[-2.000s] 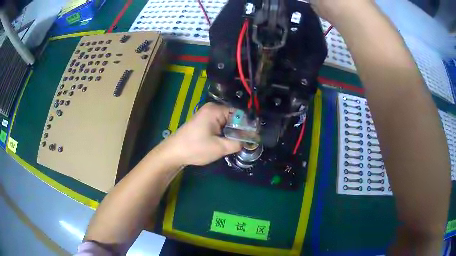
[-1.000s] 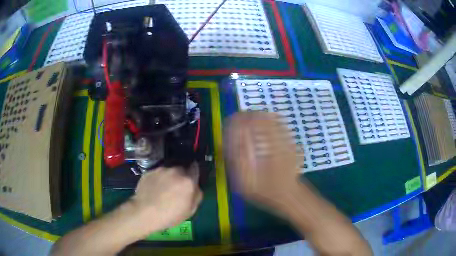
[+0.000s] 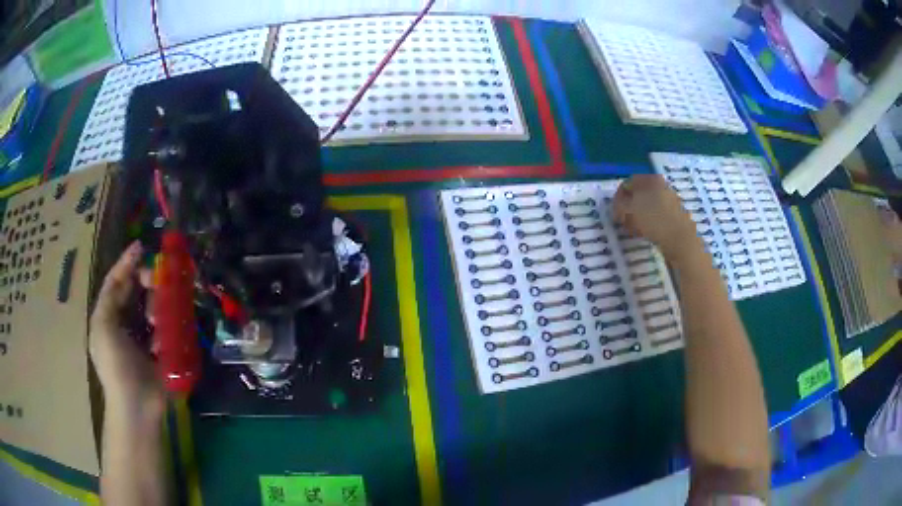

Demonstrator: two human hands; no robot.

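Note:
The black test fixture stands at left centre, its red handle hanging down at its left front. The silvery test seat is low at its front, under the clear guide block. My left hand is beside and partly behind the red handle, fingers apart; whether it touches the handle is unclear. My right hand is over the top right of the white parts tray, fingers bent down at the last column; its fingertips and anything in them are hidden. Dark dumbbell parts lie in columns on the tray.
The cardboard box with small dark pieces is at far left. A second parts tray is farther right. White rear trays stand behind the fixture. The green area label is at the front edge. Thin red wires run upward.
The view has swung right. My left hand has moved from the fixture's front to beside the red handle, which now hangs down. My right hand has moved from above the fixture to the parts tray.

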